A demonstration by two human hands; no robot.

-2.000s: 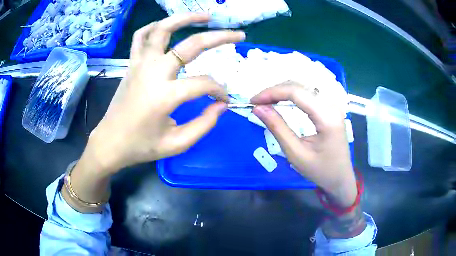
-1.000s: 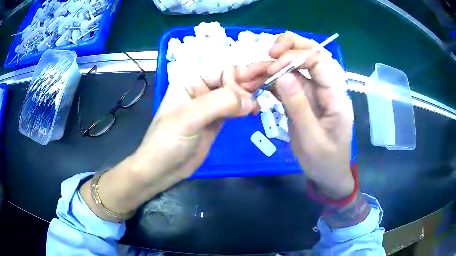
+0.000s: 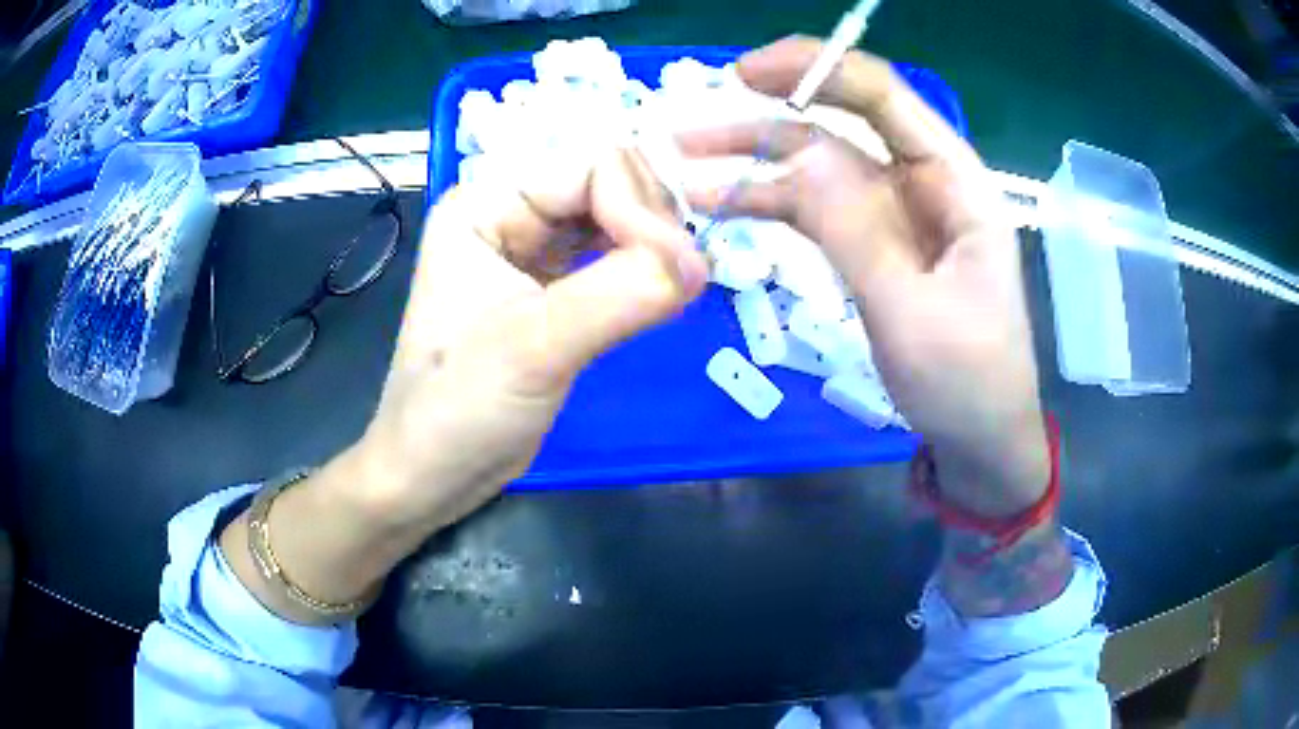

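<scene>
My left hand (image 3: pixel 527 313) is over the left part of the blue work tray (image 3: pixel 684 467), thumb and index fingertip pinched on the lower end of a thin wire lead. My right hand (image 3: pixel 912 242) is over the tray's right part, fingers around the lead's upper part. The lead's pale rod (image 3: pixel 835 54) sticks up past the right fingers. Its middle is blurred and partly hidden by the fingers. White plastic housings (image 3: pixel 744 383) lie in the tray, piled at the back, with several loose at the right.
A clear lead box (image 3: pixel 131 271) and dark eyeglasses (image 3: pixel 316 302) lie at left. A finished-parts tray (image 3: pixel 157 86) is at the far left. A translucent empty box (image 3: pixel 1118 271) stands at right. A pale metal rail (image 3: pixel 1254 271) crosses the bench. A parts bag (image 3: pixel 527 6) is behind.
Over the last two seconds the lead went from level to slanting upward, and its pale rod now points higher. My left fingers closed in from a spread pose. The right fingers have shifted along the lead.
</scene>
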